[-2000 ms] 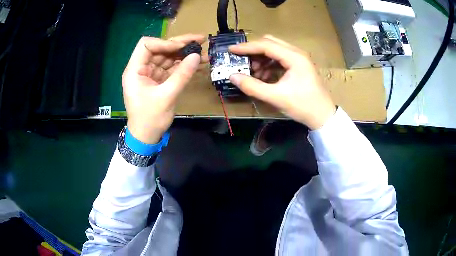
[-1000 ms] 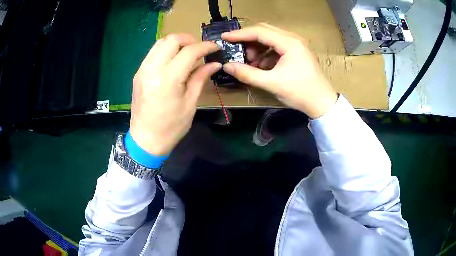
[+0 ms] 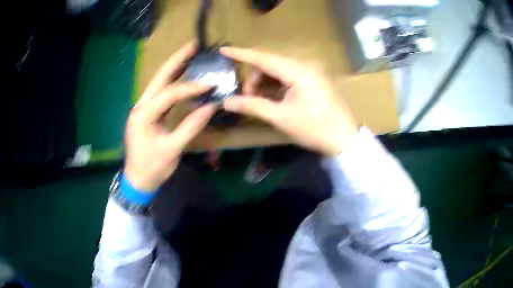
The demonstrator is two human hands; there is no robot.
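The frame is blurred. The black housing (image 3: 223, 116) lies near the front edge of the cardboard, with its thick black cable (image 3: 203, 25) running away from me. A bright silver and dark circuit board (image 3: 224, 82) shows on its top. My left hand (image 3: 160, 118) grips the left side, fingertips on the board's left edge. My right hand (image 3: 292, 95) holds the right side with thumb and fingers. A short red wire (image 3: 212, 154) hangs over the front edge. Whether a small black part is in my left fingers cannot be seen.
Brown cardboard (image 3: 365, 101) lies under the work. A white-grey box with a metal mechanism (image 3: 396, 42) stands at right, a black cable (image 3: 450, 81) beside it. Black trays (image 3: 39, 84) stand at left beside the green mat (image 3: 104, 90). A dark object (image 3: 265, 4) is at the top edge.
My left hand moved from beside the housing, where it held a small black part, onto the housing and board. The view has shifted, so the bench items appear further left.
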